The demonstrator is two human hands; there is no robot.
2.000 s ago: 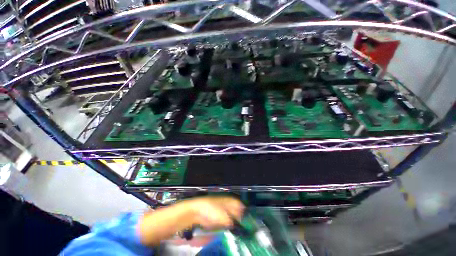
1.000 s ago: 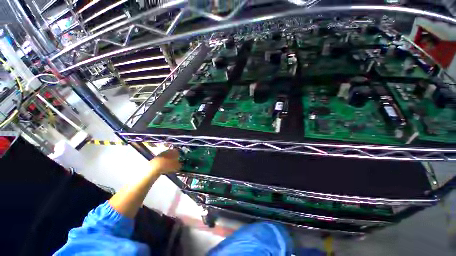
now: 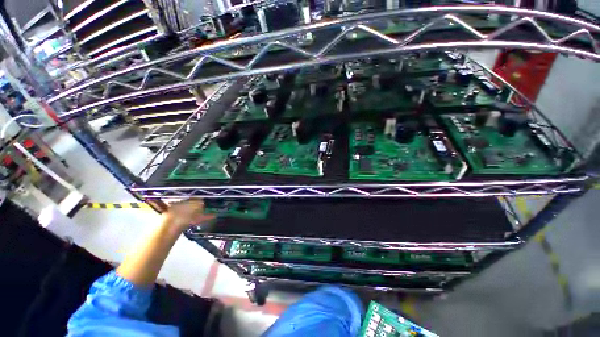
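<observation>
My bare left hand reaches from a blue sleeve to the left end of a lower rack shelf. It is at the left edge of a green circuit board lying there. The fingers are blurred, and I cannot tell whether they grip the board. Another green circuit board shows at the bottom edge, cut off by the frame; what holds it is hidden. My right hand is not in view.
The upper wire shelf holds rows of green boards with black cans. Black liner shows right of the lower board. More boards lie on the shelves below. A rack post stands left. Blue cloth shows at bottom centre.
My left hand moved from bottom centre, near a board, to the lower shelf's left end. The view has shifted, and a board again shows at the bottom edge.
</observation>
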